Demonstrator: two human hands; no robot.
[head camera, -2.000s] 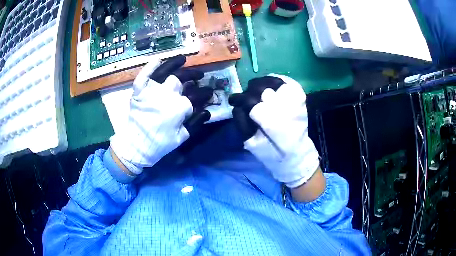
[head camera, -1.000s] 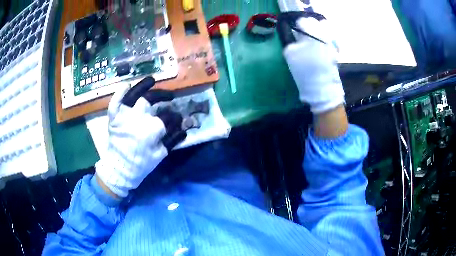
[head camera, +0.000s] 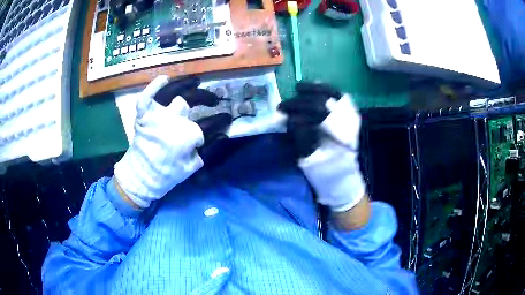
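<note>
A white folded wipe (head camera: 267, 118) lies at the bench's front edge. Several small dark-grey cores (head camera: 246, 108) lie on it. My left hand (head camera: 172, 132), in a white glove with black fingertips, is over the wipe's left part with its fingers spread around the cores; whether it grips one cannot be told. My right hand (head camera: 323, 138), gloved the same way and blurred, is at the wipe's right end with its fingers curled; what it holds cannot be told.
A green circuit board (head camera: 167, 34) sits in an orange-brown fixture (head camera: 253, 49) behind the wipe. A pale-green brush (head camera: 296, 46) and red cups (head camera: 338, 8) lie behind. White trays stand left (head camera: 34, 109) and right (head camera: 429, 37). Racked boards (head camera: 506, 155) are at the right.
My right hand has come back from the right tray to the wipe's right end. My left hand stays over the wipe. The view has shifted slightly.
</note>
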